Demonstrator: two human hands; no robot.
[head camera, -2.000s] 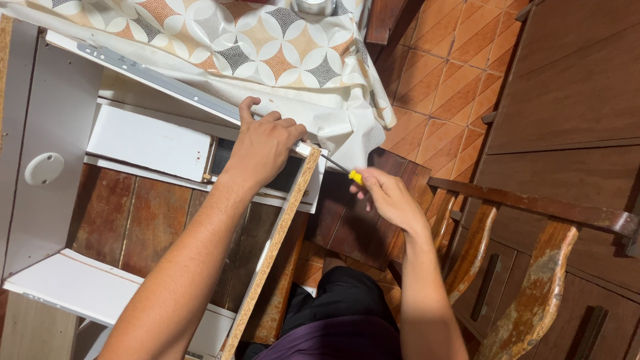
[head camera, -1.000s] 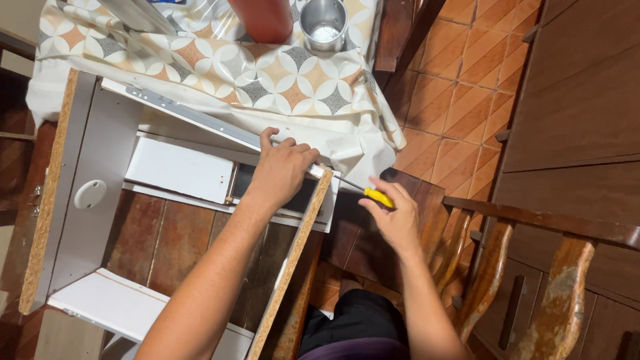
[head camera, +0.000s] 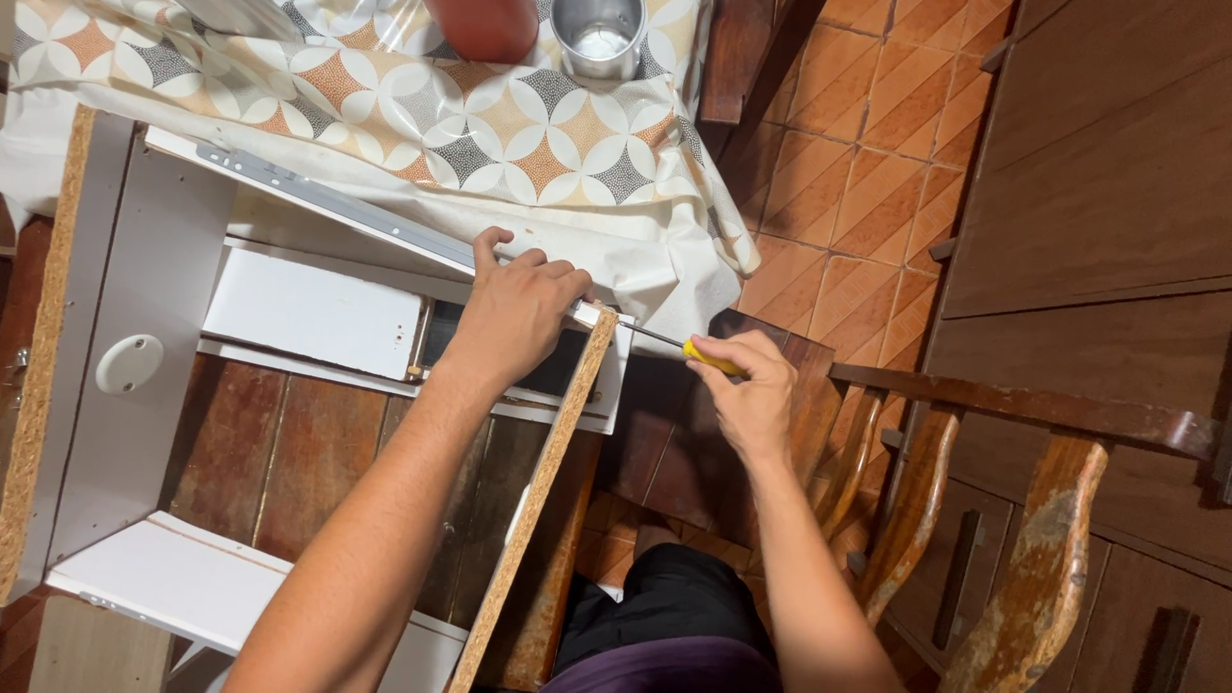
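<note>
My right hand (head camera: 756, 390) is closed around the yellow handle of a screwdriver (head camera: 714, 357). The screwdriver's shaft points left, and its tip meets the outer face of a chipboard side panel (head camera: 563, 438) near its upper corner. My left hand (head camera: 520, 313) lies over the end of a white rail panel (head camera: 318, 204), thumb and fingers gripping it close to that same corner. A grey metal drawer slide (head camera: 385, 221) runs along this rail. The panels form part of a white furniture frame, with an opposite side panel (head camera: 144, 289) at left bearing a round white plate (head camera: 129, 364).
A wooden table (head camera: 274, 452) lies beneath the frame. Behind it, a patterned tablecloth (head camera: 539, 125) carries a metal cup (head camera: 599, 38) and a red container (head camera: 486, 24). A wooden chair (head camera: 1025, 539) stands at right, before brown cabinets (head camera: 1088, 221). A loose white panel (head camera: 313, 308) lies within the frame.
Both hands keep about the same places at the panel corner, the screwdriver still against it. The view has shifted, bringing the cup and red container into sight since the earliest frame.
</note>
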